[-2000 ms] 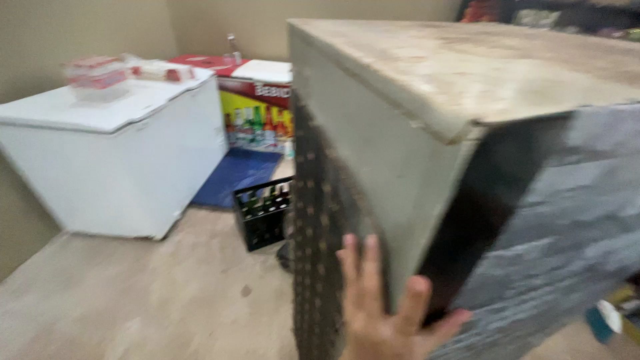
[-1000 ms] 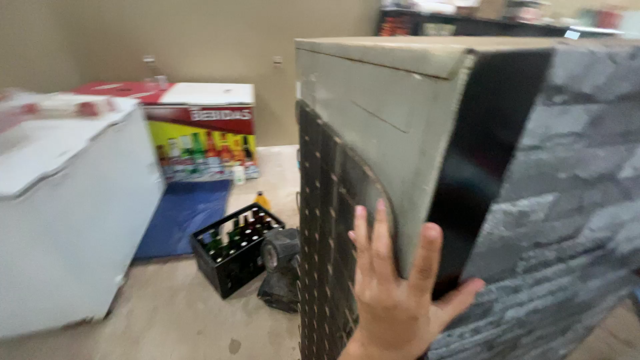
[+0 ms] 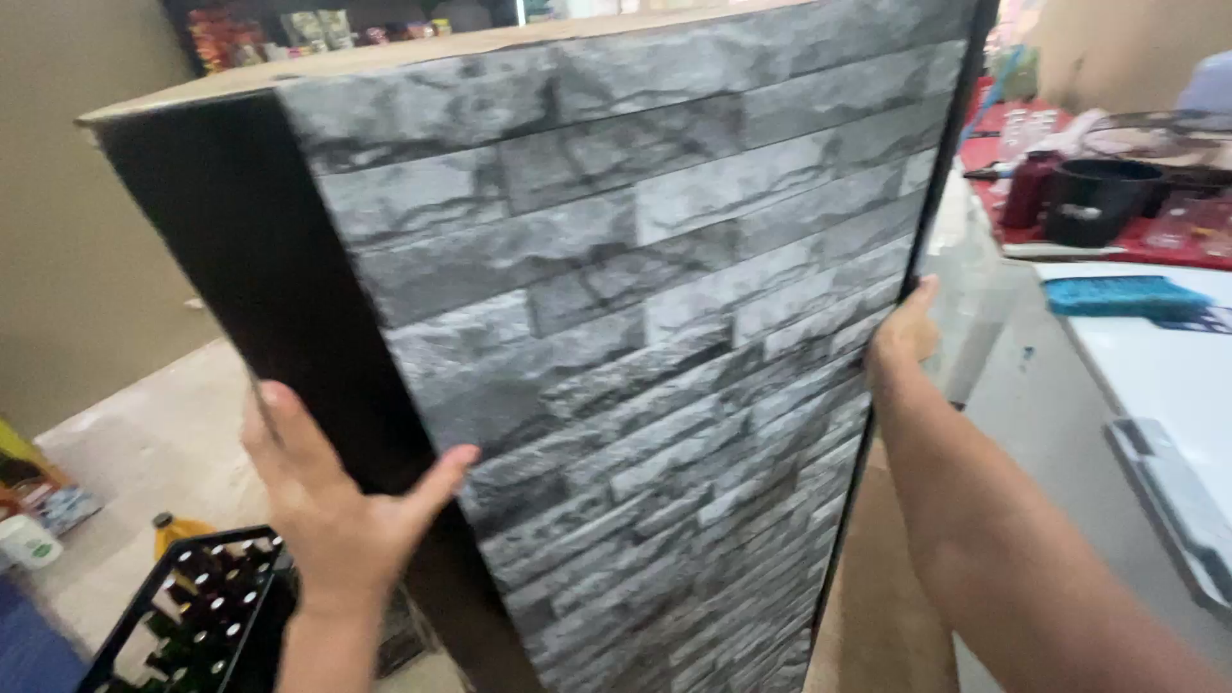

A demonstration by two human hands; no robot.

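A tall refrigerator-like cabinet, its face covered in grey stone-pattern sheet with a black strip at the left edge, fills the middle of the head view and looks tilted. My left hand grips its left edge, thumb on the front and fingers around the side. On the opposite edge, my right hand holds the side, its fingertips partly hidden. The cabinet's worn beige top shows above the face.
On the floor at lower left stands a black crate of bottles, beside a yellow bottle. A white chest freezer with a blue brush is close on the right. Behind it, a red surface holds a black bucket.
The view has swung right, bringing the stone-pattern face to the middle. My left hand remains at the cabinet's edge; my right hand now shows on the other edge.
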